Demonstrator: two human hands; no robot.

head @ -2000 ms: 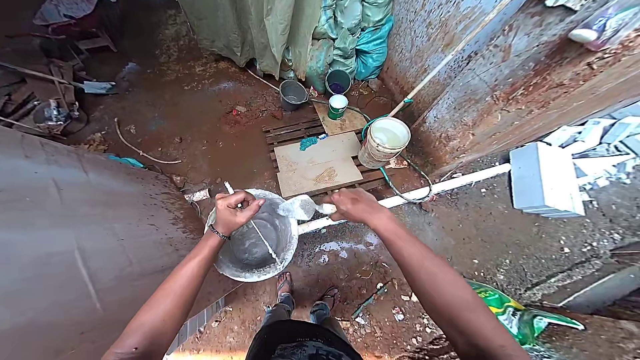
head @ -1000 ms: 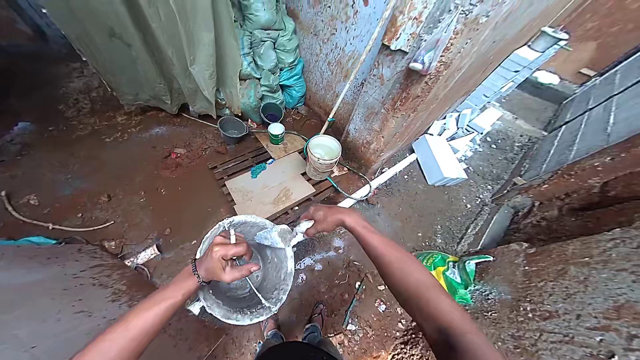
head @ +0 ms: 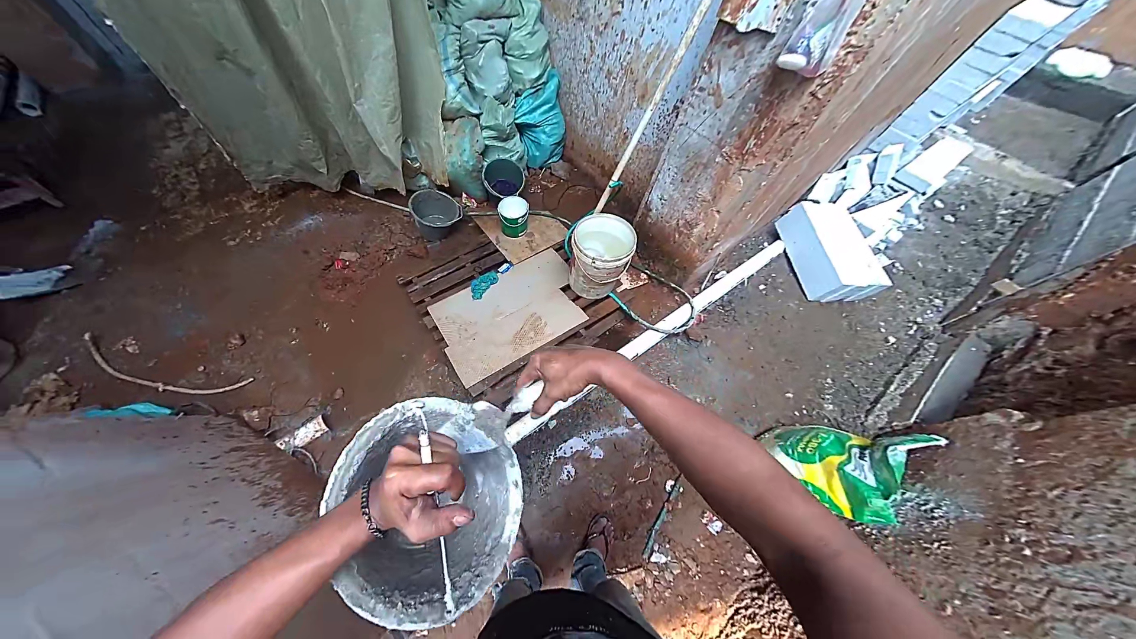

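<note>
A round basin caked with grey cement (head: 512, 524) is at lower centre-left. My left hand (head: 422, 486), with a dark bracelet at the wrist, is closed on the white handle of the basin (head: 444, 555), a thin bar that spans its opening. My right hand (head: 561, 377) grips a whitish handle at the basin's upper right rim; a pale flat blade, seemingly a trowel's (head: 475, 441), reaches from it over the basin's inside. My right fingers partly hide the handle. Grey residue coats the basin's inner wall.
Beyond the basin, a wooden pallet (head: 426, 288) bears a tile board (head: 497, 324) and a white bucket of liquid (head: 603, 244). A white pipe (head: 737, 282) crosses the floor. Light blocks (head: 830, 253) stand right; a green-yellow bag (head: 825, 475) lies lower right.
The view has swung to the right. Both hands stay at the basin, the left on the bar and the right on the whitish handle near the rim.
</note>
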